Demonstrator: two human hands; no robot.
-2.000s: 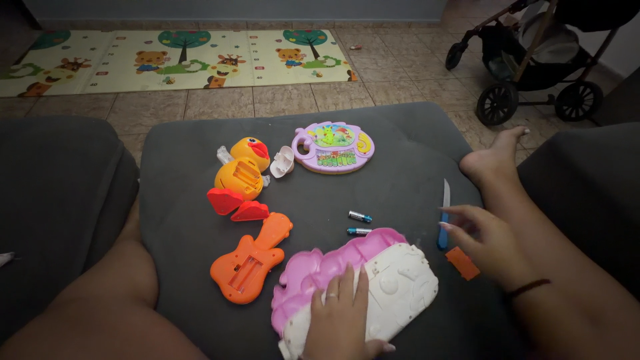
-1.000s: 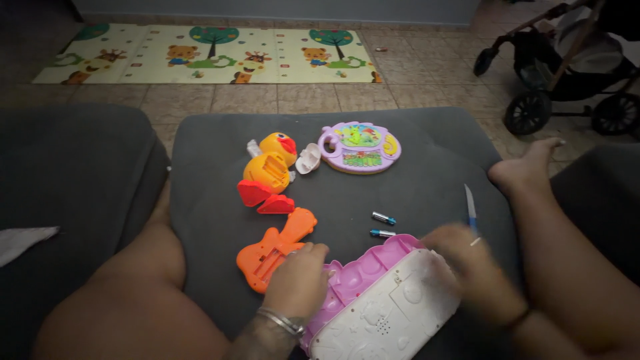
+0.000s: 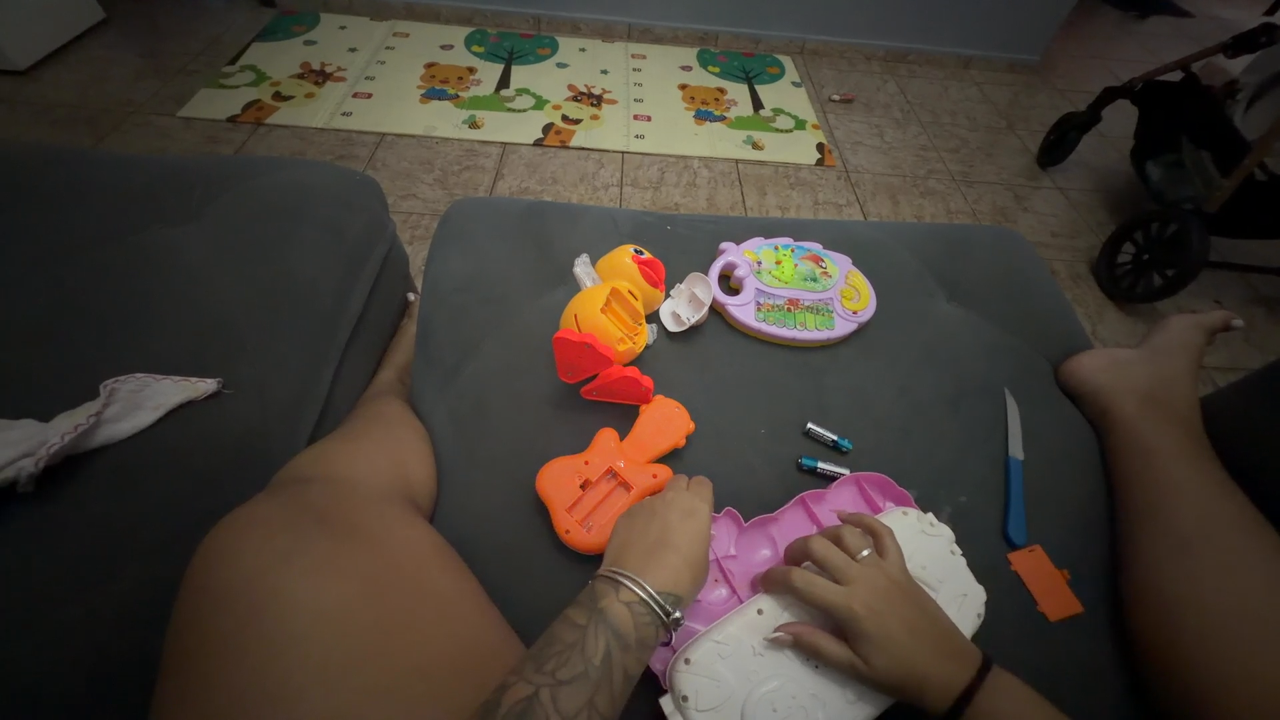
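Note:
My left hand [image 3: 660, 540] is at the lower right of an orange toy guitar [image 3: 597, 490] with an open battery compartment, beside the pink toy's left edge; its fingertips are turned down, and whether they grip anything is hidden. My right hand [image 3: 865, 610] rests with spread fingers on the white back [image 3: 745, 650] of a pink plastic toy [image 3: 860, 495]. Two batteries [image 3: 828, 437] lie just above that toy. To the right lie a blue-handled knife [image 3: 1015, 490] and an orange battery cover [image 3: 1046, 582].
Farther back on the grey ottoman [image 3: 900, 390] lie a yellow toy duck [image 3: 610, 310] with red feet, a white plastic piece [image 3: 687, 303] and a purple toy piano [image 3: 795, 295]. A white cloth [image 3: 110, 420] is on the left cushion. A stroller [image 3: 1180, 180] stands at the right.
My left hand has moved from the white back to beside the orange guitar. My right hand, near the knife earlier, now lies on the white back. The view has shifted.

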